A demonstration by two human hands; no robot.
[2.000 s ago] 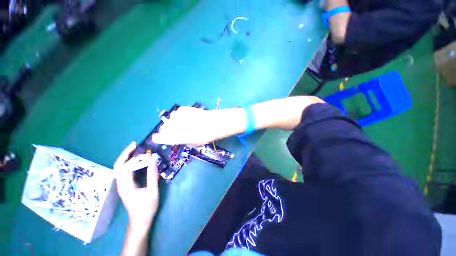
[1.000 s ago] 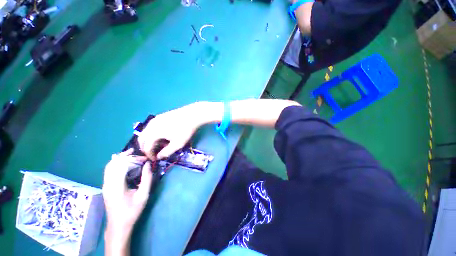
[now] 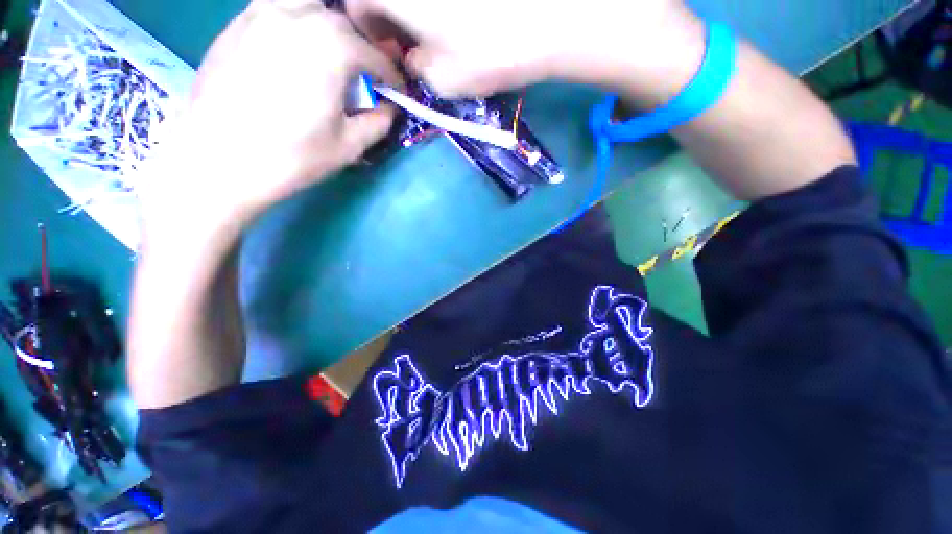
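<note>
A black chassis [image 3: 485, 162] with exposed boards and thin wires lies on the green mat at the top centre, its upper part hidden under both hands. A white flat cable [image 3: 449, 123] runs over it, from a blue end at my left fingers to a small pale part near the arm's lower right end. My left hand [image 3: 282, 110] pinches the cable near its blue end. My right hand [image 3: 512, 42], with a blue wrist strap [image 3: 699, 99], is curled on the chassis's upper part; its fingertips are partly hidden.
A white box [image 3: 47, 162] of thin white strips stands left of my left hand. Another black unit [image 3: 68, 365] with wires is at the lower left. The bench edge [image 3: 438, 302] runs diagonally before my body. A blue stool [image 3: 913, 183] is at the right.
The view has shifted down and closer, so the hands, chassis and box appear higher. The white flat cable now shows across the chassis. My left fingers have taken its blue end.
</note>
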